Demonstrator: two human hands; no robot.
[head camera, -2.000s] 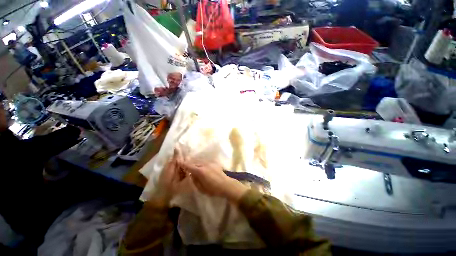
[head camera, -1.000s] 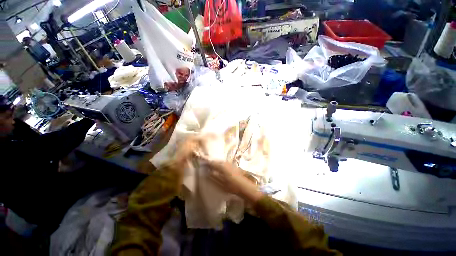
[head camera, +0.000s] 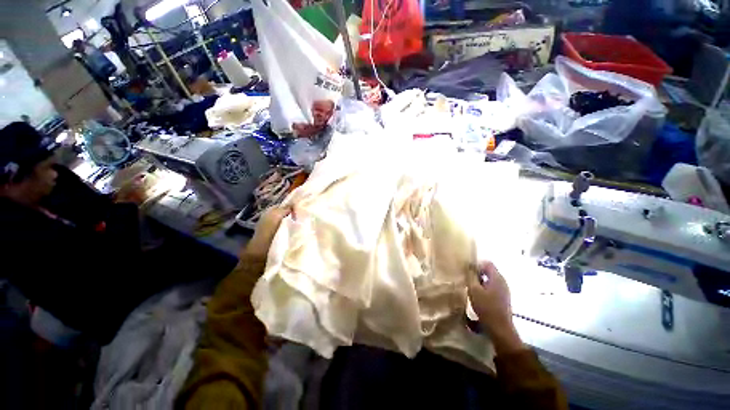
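Cream garment pieces (head camera: 384, 256) lie heaped in loose folds left of the sewing machine, glaring white at the back and hanging over the table's front edge. My left hand (head camera: 272, 226) is at the heap's left edge, its fingers on the cloth and partly hidden by it. My right hand (head camera: 490, 292) holds the cloth's right edge between thumb and fingers. The white lockstitch machine head (head camera: 624, 232) with a blue stripe stands at right, with its needle area (head camera: 573, 268) beside the cloth.
A neighbouring machine (head camera: 228, 166) with a round grille and a seated person (head camera: 64, 240) are at left. A grey-white cloth heap (head camera: 152, 352) is at lower left. A white bag (head camera: 300, 72) hangs behind. A clear bag with dark contents (head camera: 584, 112) and a red basket (head camera: 615, 56) are behind the machine.
My hands, close together earlier at the cloth's front left, are now apart at its left and right edges. The cloth is spread wider between them. The view has shifted left.
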